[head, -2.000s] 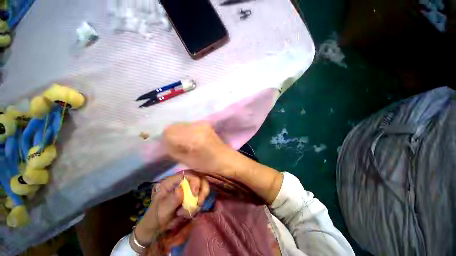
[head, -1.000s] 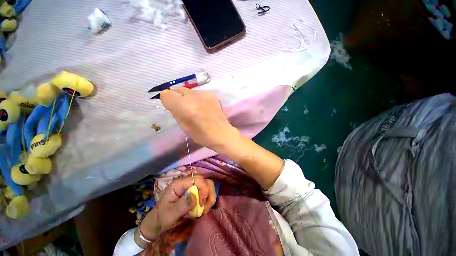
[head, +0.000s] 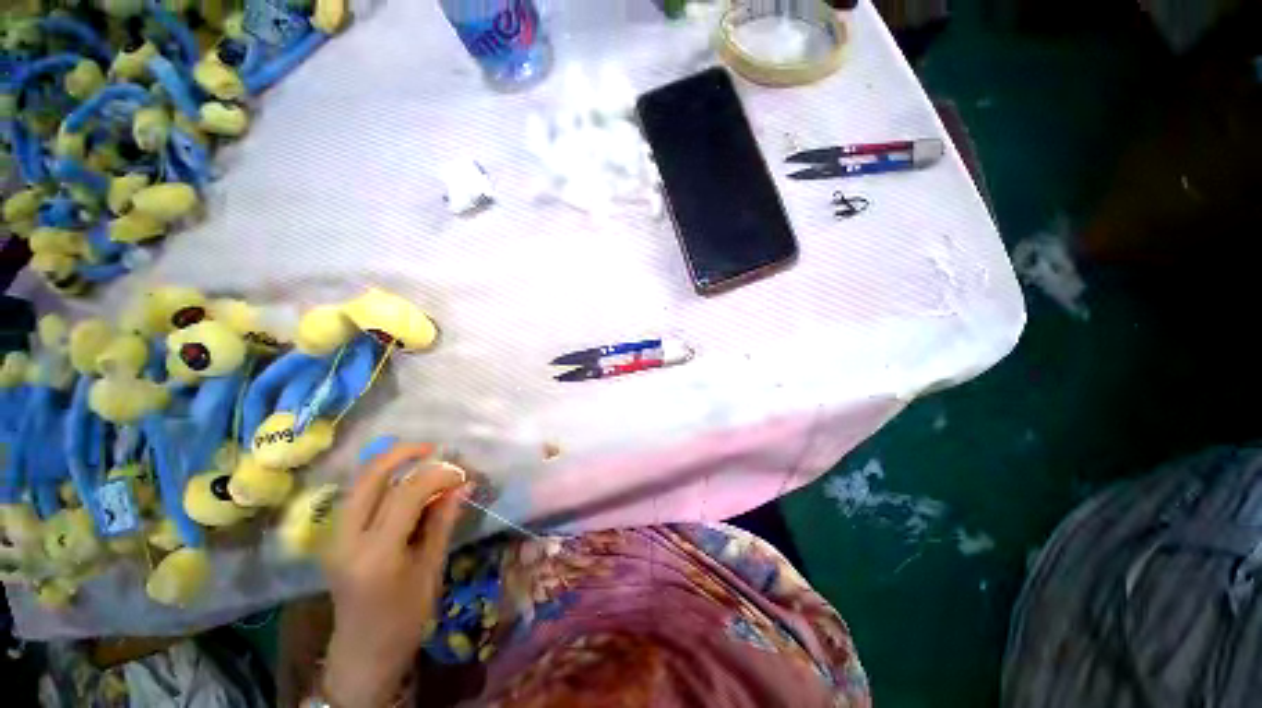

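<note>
My left hand [head: 388,560] is over the table's near edge, right of the pile of plush toys [head: 208,401]. Its fingers are bent around a plush toy piece, whose blurred yellow end [head: 307,522] shows left of the hand and a bit of blue [head: 377,450] above the fingers; the hand hides the rest. A pale thread [head: 501,517] runs from the fingertips down to the right towards the lap. No needle can be made out. My right hand is not in view.
Two thread snips lie on the table, one nearer [head: 623,361], one at the back right [head: 865,158]. A smartphone [head: 717,180], white stuffing [head: 595,138], tape roll [head: 782,42], bottle [head: 505,42], small black item [head: 848,206] and second toy heap [head: 125,125] lie beyond.
My left hand has moved from the lap up and left to the toy pile with the piece. My right hand has left the picture. The view has shifted, showing more of the table's back and left.
</note>
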